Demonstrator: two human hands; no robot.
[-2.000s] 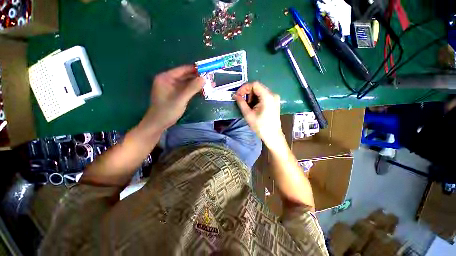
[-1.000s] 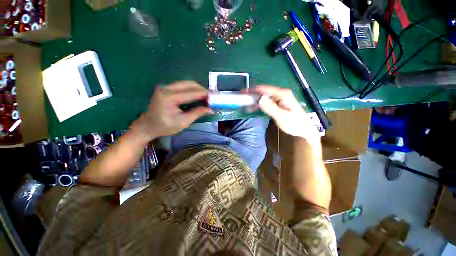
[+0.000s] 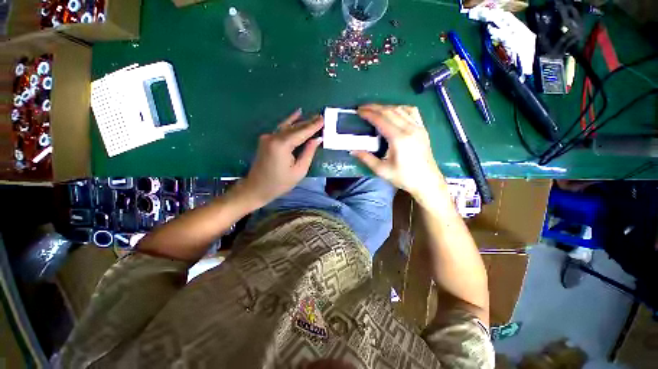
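Note:
A white housing (image 3: 351, 142) with a dark rectangular window lies at the bench's front edge, in front of me. My right hand (image 3: 393, 140) grips its right side, fingers on the top and bottom edges. My left hand (image 3: 290, 151) is at its left side, fingertips at the left edge; whether they press on it or only touch it is hard to tell. No blue part or circuit board shows; the inside of the housing is hidden.
A hammer (image 3: 457, 130), pens (image 3: 472, 90) and a thick black-handled tool (image 3: 525, 97) lie right. Copper-coloured fittings (image 3: 355, 49) and a clear cup (image 3: 365, 11) are behind. A clear bottle (image 3: 243, 34), white panels with a frame (image 3: 176, 98) and cartons (image 3: 71, 115) are left.
The open housing with the blue part and green board no longer shows its inside. The raised piece and the frame on the bench are now one white block between my hands. The view has shifted left.

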